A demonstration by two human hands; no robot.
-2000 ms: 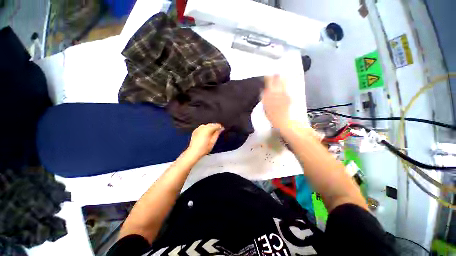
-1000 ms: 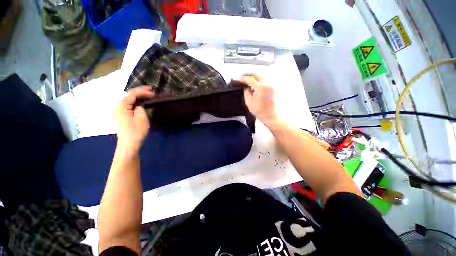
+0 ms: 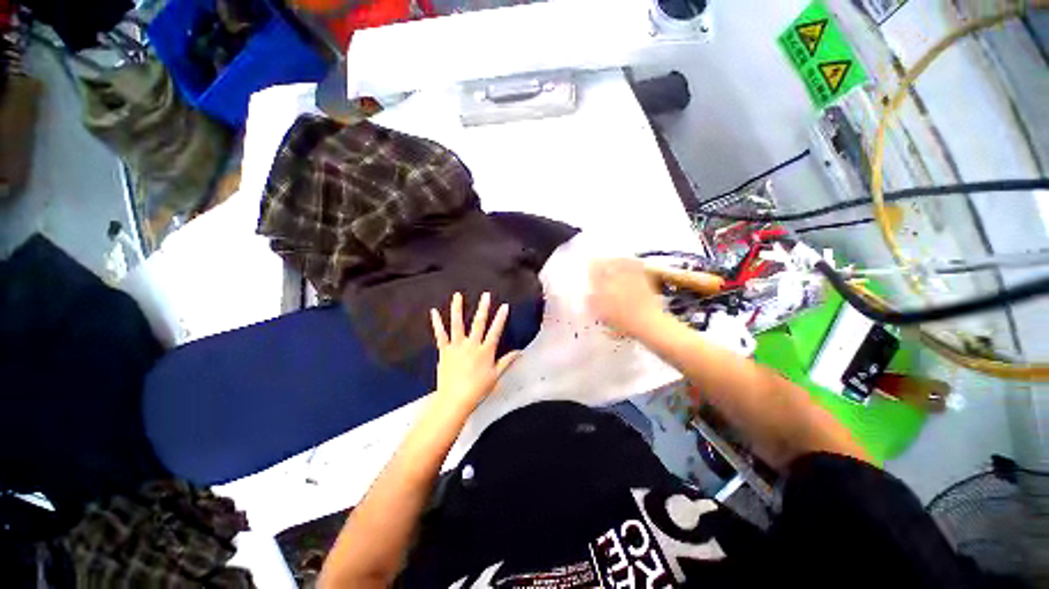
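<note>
A brown plaid garment piece lies bunched on the white table, joined to plain dark brown cloth. The brown cloth is spread over the right end of the navy padded board. My left hand lies palm down with fingers spread on the brown cloth's near edge. My right hand is blurred, right of the cloth, against the left end of the iron's pale wooden handle. Whether its fingers are closed round the handle cannot be told. The iron's body is unclear among red wires.
A white narrow board runs along the far side of the table. A black heap and plaid pile are at left. A green bag, black cables and a yellow hose hang at right. A blue bin is beyond.
The brown cloth, earlier held up folded between both hands, now lies flat over the board. My left hand has let go and flattened on it. My right hand has moved right to the iron handle.
</note>
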